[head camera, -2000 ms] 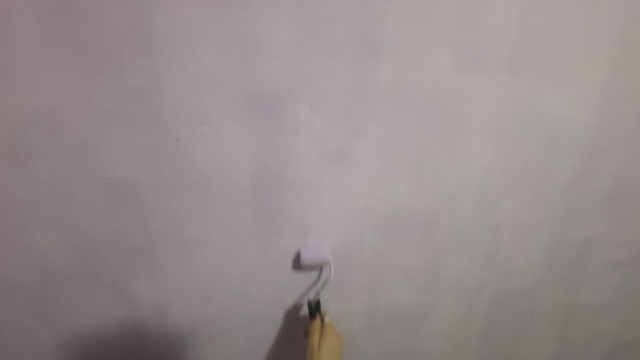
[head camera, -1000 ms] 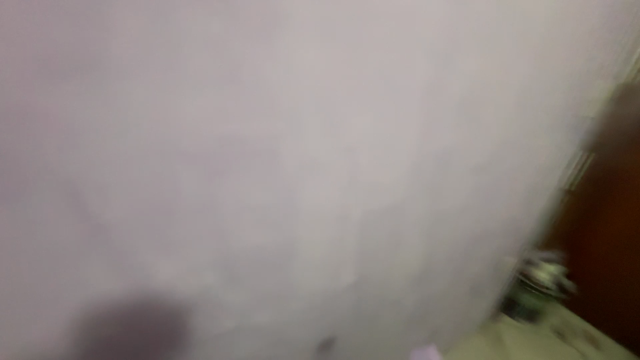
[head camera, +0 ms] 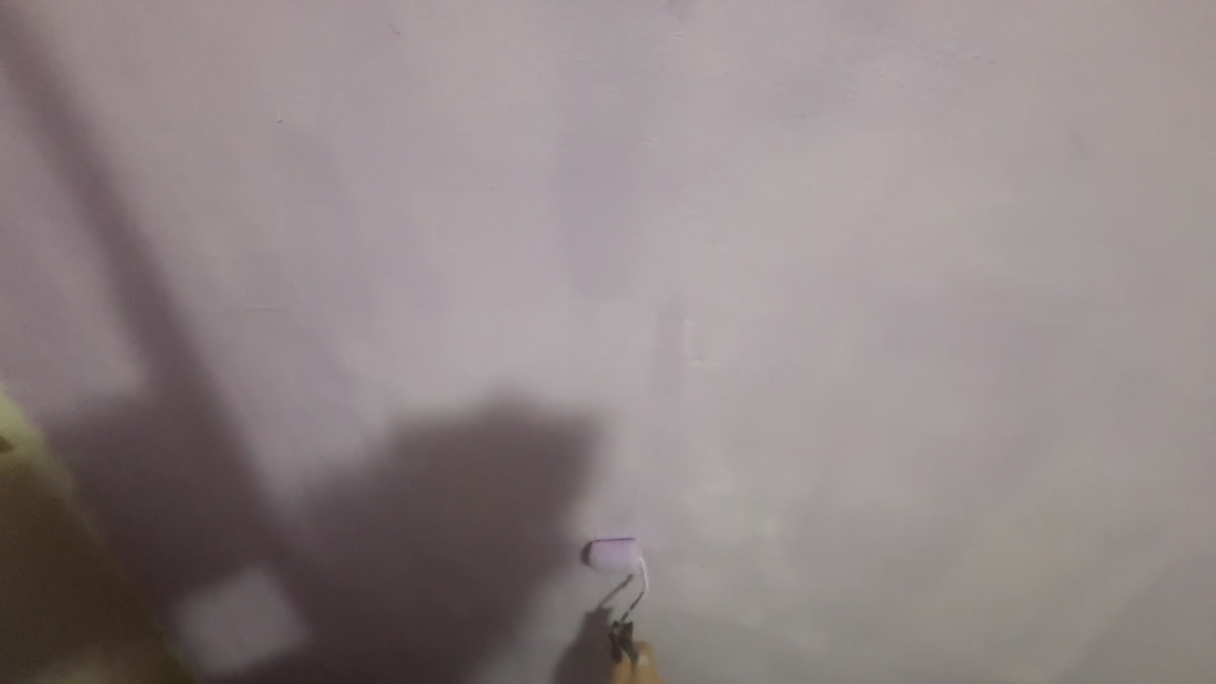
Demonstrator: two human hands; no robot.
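A small paint roller [head camera: 613, 555] with a pale lilac sleeve is at the wall [head camera: 855, 285], low and near the middle of the view. Its thin bent wire frame runs down to a dark handle. At the bottom edge, the tan shape around that handle looks like the fingers of my right hand [head camera: 636, 667], closed on it; blur and the frame edge hide the rest. My left hand is out of view. The wall is pale lilac-grey, with faint darker vertical bands above the roller.
A large dark shadow falls on the wall left of the roller, and a long diagonal shadow band runs to the upper left. A blurred yellow-brown surface [head camera: 66, 579] borders the wall at the lower left.
The view swung towards the wall's right edge and the floor one second ago, then back. The roller shows again near the bottom middle, and a larger shadow now lies to its left.
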